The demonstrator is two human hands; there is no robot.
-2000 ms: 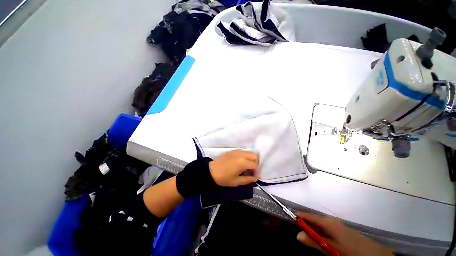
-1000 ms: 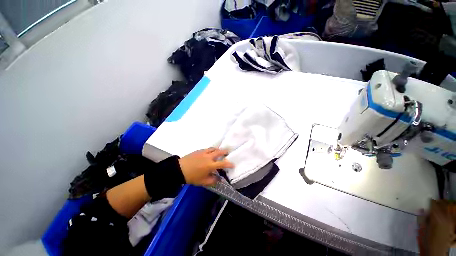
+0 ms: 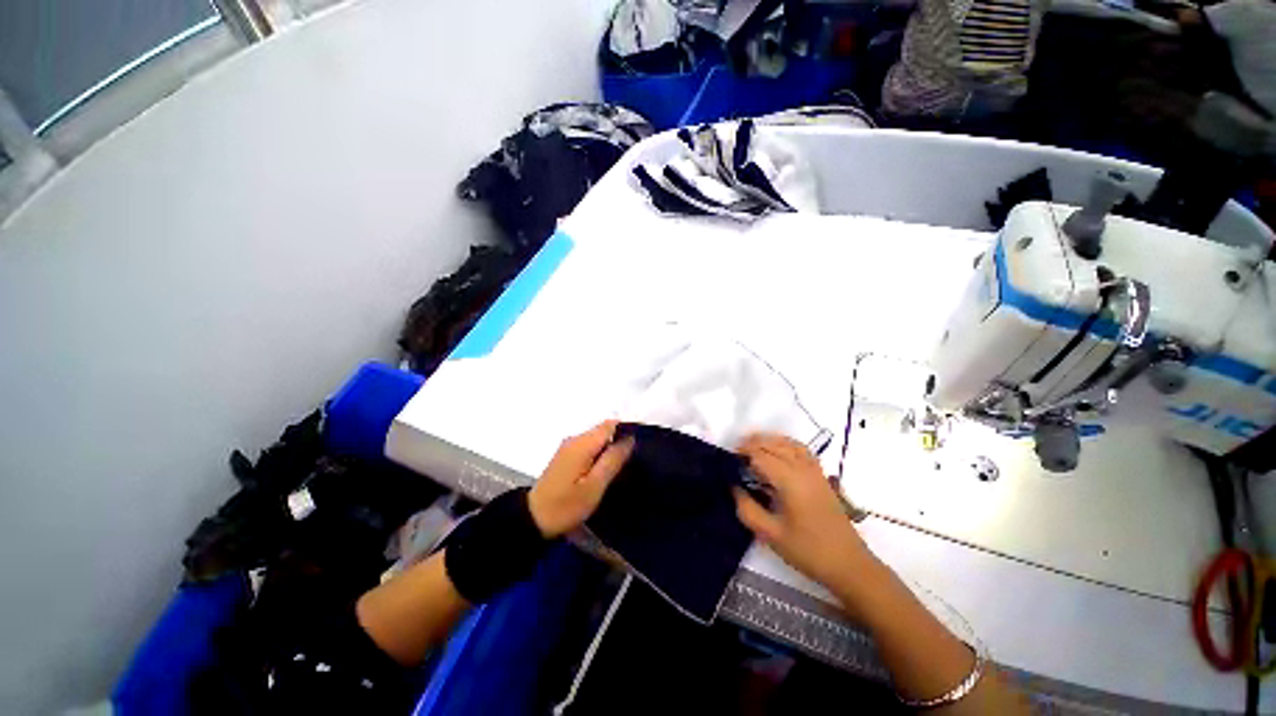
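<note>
A dark navy fabric piece (image 3: 675, 511) lies over the table's front edge, its lower corner hanging past it. The white-grey fabric piece (image 3: 721, 389) lies flat on the tabletop just behind it; whether the two are joined is hard to tell. My left hand (image 3: 571, 483) pinches the dark piece at its upper left corner. My right hand (image 3: 791, 504) holds its right edge, fingers partly hidden by the fabric. The sewing machine head (image 3: 1029, 315) stands to the right, with no fabric under the needle.
Scissors with red and yellow handles (image 3: 1226, 609) lie at the far right. Striped cut pieces (image 3: 728, 171) lie at the back of the table (image 3: 588, 322). A blue bin (image 3: 371, 409) is at the left. A measuring tape (image 3: 805, 625) runs along the front edge. A person in stripes (image 3: 996, 42) is behind.
The scissors have left my right hand and lie at the right. My right hand has come to the fabric. The dark piece, earlier mostly under the pale one, now shows spread at the front edge.
</note>
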